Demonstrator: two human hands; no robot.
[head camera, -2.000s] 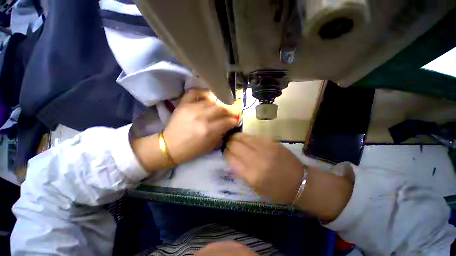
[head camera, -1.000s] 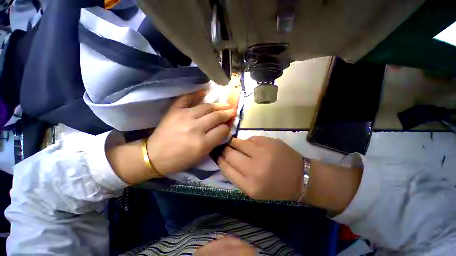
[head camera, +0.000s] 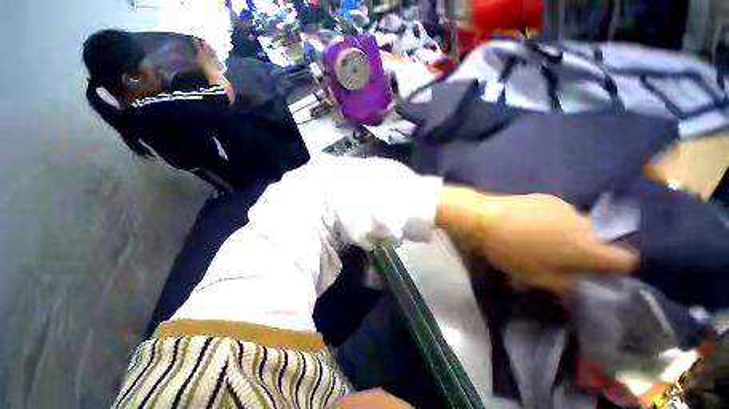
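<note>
My left hand (head camera: 551, 240), blurred, lies over the garment piece (head camera: 527, 351) at the right, back of the hand up, fingers pointing right. Whether the fingers grip cloth cannot be told. The piece shows grey and dark areas. A red strip (head camera: 590, 382) shows at its lower edge, near a brightly lit spot at the bottom right. Dark navy cloth lies just beyond the fingers. My right hand is out of the picture.
A garment bundle (head camera: 551, 152), grey and navy, is heaped behind my hand. A purple sewing machine (head camera: 353, 76) stands beyond it. A person in black (head camera: 184, 128) sits at the upper left, holding dark cloth. The green table edge (head camera: 428, 331) runs below my forearm.
The view has swung left, away from the needle area. My left hand has left the spot by the needle and now lies over cloth. My right hand and the phone have left the view.
</note>
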